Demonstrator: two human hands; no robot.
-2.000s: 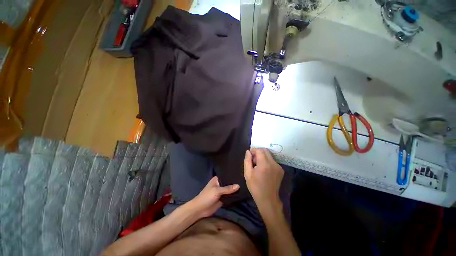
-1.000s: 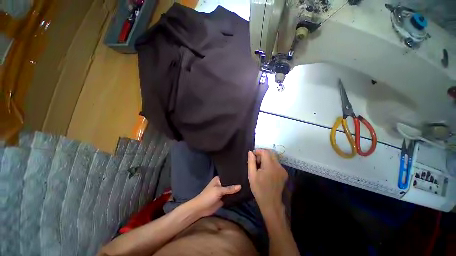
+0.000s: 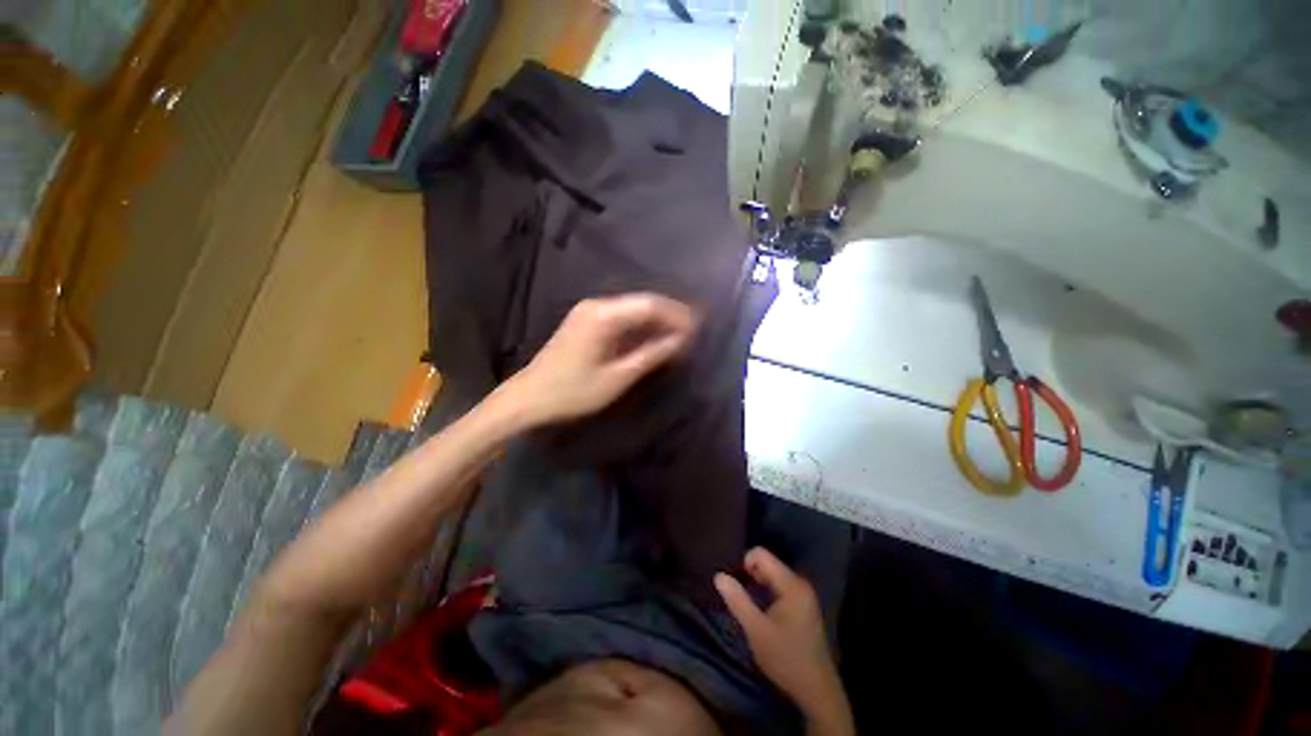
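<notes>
The dark brown garment piece point(image 3: 618, 187) lies on the table left of the machine head and hangs onto my lap. Its right edge runs under the presser foot point(image 3: 762, 263), in bright light. My left hand point(image 3: 611, 352) is over the middle of the cloth, blurred, with curled fingers; whether it grips cloth cannot be told. My right hand point(image 3: 776, 611) is at the cloth's lower right edge, thumb and forefinger apart. The cream-white sewing machine point(image 3: 992, 173) stands at the right.
Scissors with yellow and red loops point(image 3: 1014, 417) and blue snips point(image 3: 1162, 518) lie on the white machine bed point(image 3: 863, 417). A grey tray point(image 3: 381, 173) with red items is at upper left, beside taped cardboard point(image 3: 216, 187). Grey quilted material point(image 3: 173, 561) is at lower left.
My left hand has moved up and forward from the lower cloth to over its middle. My right hand has moved down and opened at the fingertips. The camera view has shifted slightly.
</notes>
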